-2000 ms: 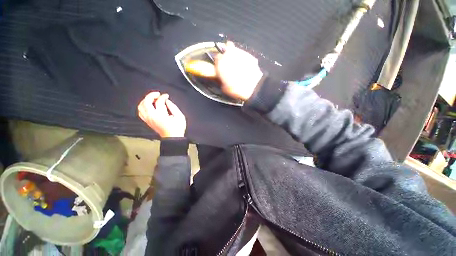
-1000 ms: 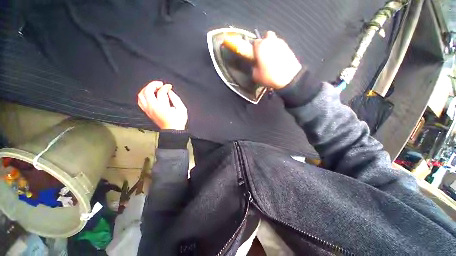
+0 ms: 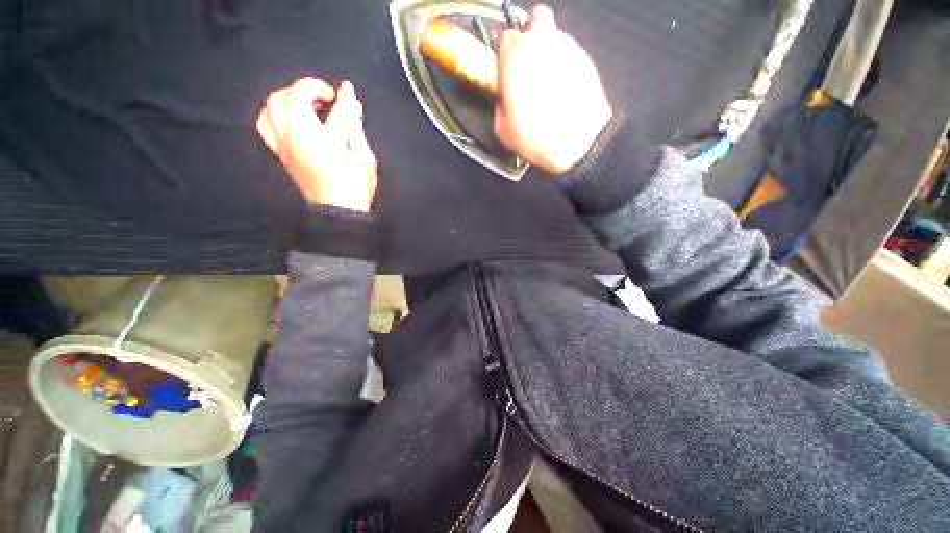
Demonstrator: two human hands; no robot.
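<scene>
The steam iron (image 3: 458,99) lies at the top centre, its pointed silver rim around a dark centre, on black cloth (image 3: 208,62). My right hand (image 3: 552,89) is closed around its wooden handle, whose orange-brown end shows past my fingers. My left hand (image 3: 321,141) rests over the black cloth left of the iron, fingers curled; whether it pinches any cloth cannot be told. The edge between the black cloth and the striped black table cover (image 3: 83,224) is hard to make out. The top of the iron's rim meets the picture's upper edge.
The pale-wrapped iron hose (image 3: 769,73) runs up at the right, blue near my sleeve. A dark cloth bundle (image 3: 818,156) hangs by the table's right side. A pale bucket (image 3: 156,442) with coloured scraps stands below left. Cardboard and loose fabric lie on the floor around it.
From two seconds ago to one, the iron moved right; since then it has shifted slightly left and up in view. The whole view has shifted, and my left hand appears higher. The iron stays held.
</scene>
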